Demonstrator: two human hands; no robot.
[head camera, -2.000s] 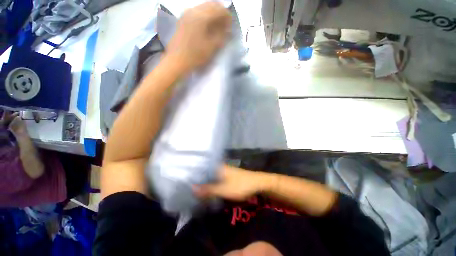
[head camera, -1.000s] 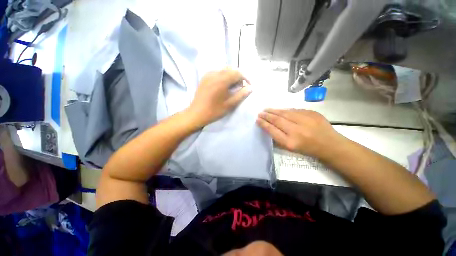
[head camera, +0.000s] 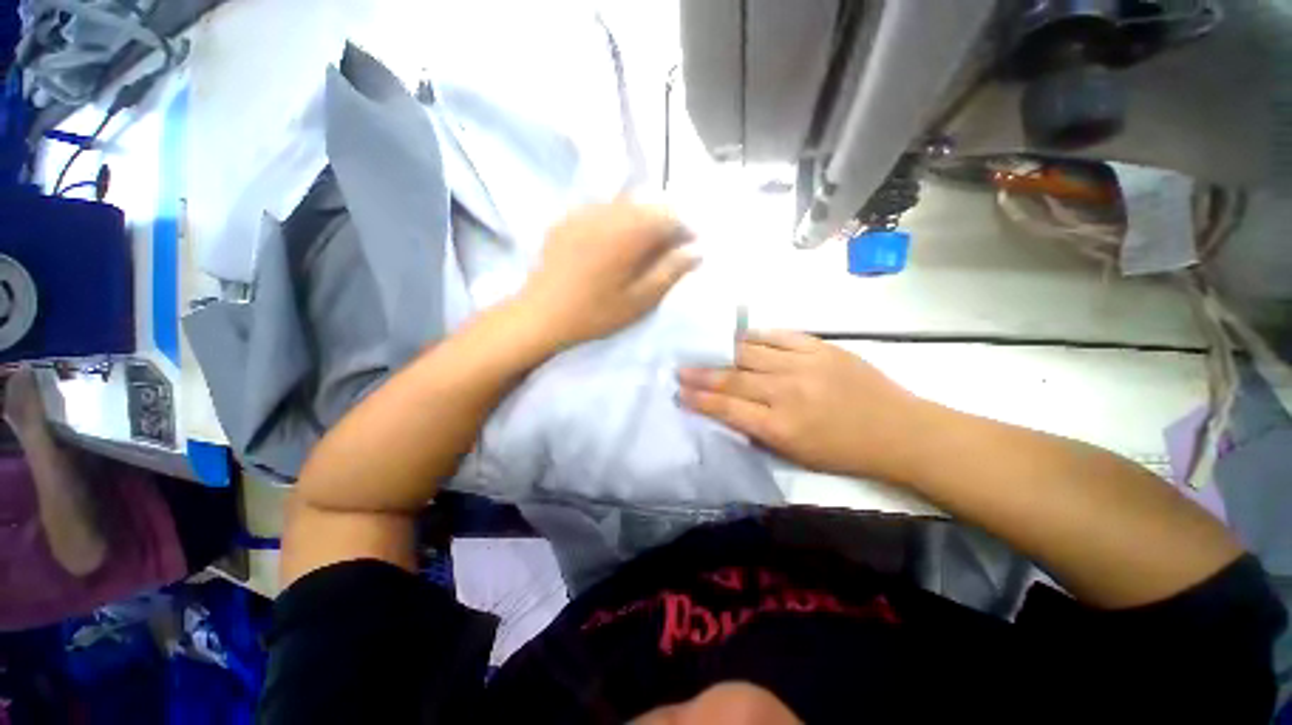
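The grey garment piece (head camera: 609, 425) lies on the machine bed left of the needle area, pale under the lamp, its near edge hanging at the table's front edge. My left hand (head camera: 607, 276) is on its upper part, fingers curled against the cloth. My right hand (head camera: 801, 404) lies on its right border, fingertips on the cloth; whether they pinch it is hidden. The sewing machine head (head camera: 836, 85) stands above and right of the hands, with a blue attachment (head camera: 879, 254) low on it. Glare hides the needle and presser foot.
Darker grey folds (head camera: 390, 213) are bunched at left. Blue tape (head camera: 166, 283) and a blue-bodied device (head camera: 64, 276) are further left. Beige cords (head camera: 1216, 326) with a white label (head camera: 1158, 220) lie right. Another person's arm (head camera: 60, 482) shows lower left.
The cloth, lifted and blurred two seconds ago, now lies on the bed. Since one second ago, my right hand has moved slightly left and down, and the cloth under it has creased and shifted.
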